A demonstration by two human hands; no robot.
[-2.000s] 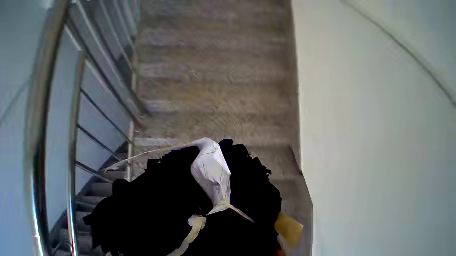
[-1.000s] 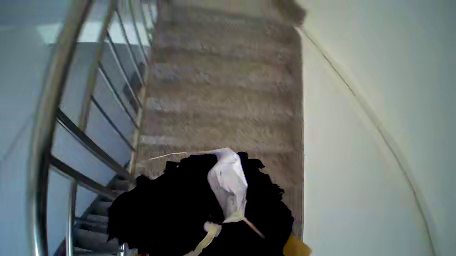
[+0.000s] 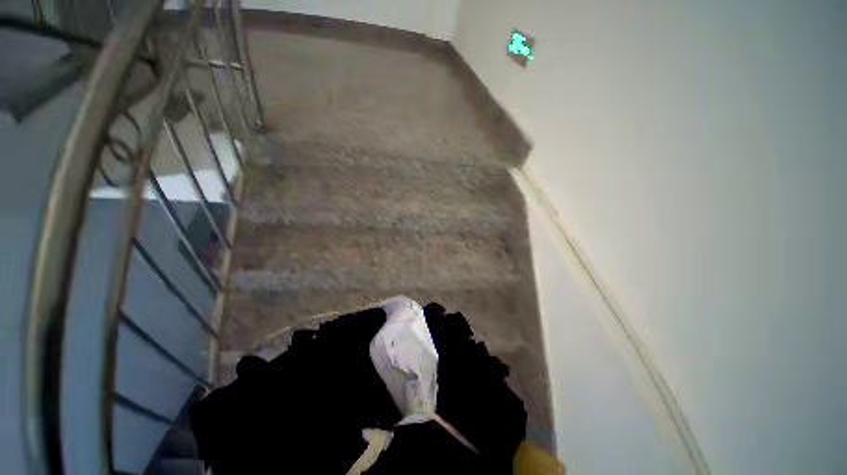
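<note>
A large black bundle with ragged edges [image 3: 306, 408] fills the bottom middle of the view. A crumpled white cloth strip [image 3: 406, 357] lies over it as a tie, with thin ends trailing left and lower right. A pale yellowish strip [image 3: 371, 451] hangs below the white one. A dull yellow piece [image 3: 537, 460] shows at the bundle's lower right, cut off by the bottom edge; what it is cannot be told. Neither of my hands is in view.
Brown-grey stairs [image 3: 371, 250] lead to a landing [image 3: 371, 93] at the top. A metal handrail with bars [image 3: 56, 250] runs along the left. A pale wall [image 3: 706, 232] with a cable line stands on the right. A green lit sign [image 3: 521, 46] is on the wall.
The landing has come into view and fewer steps lie ahead. The green sign now shows on the wall. The bundle stays low in the view, shifted slightly left since one second ago.
</note>
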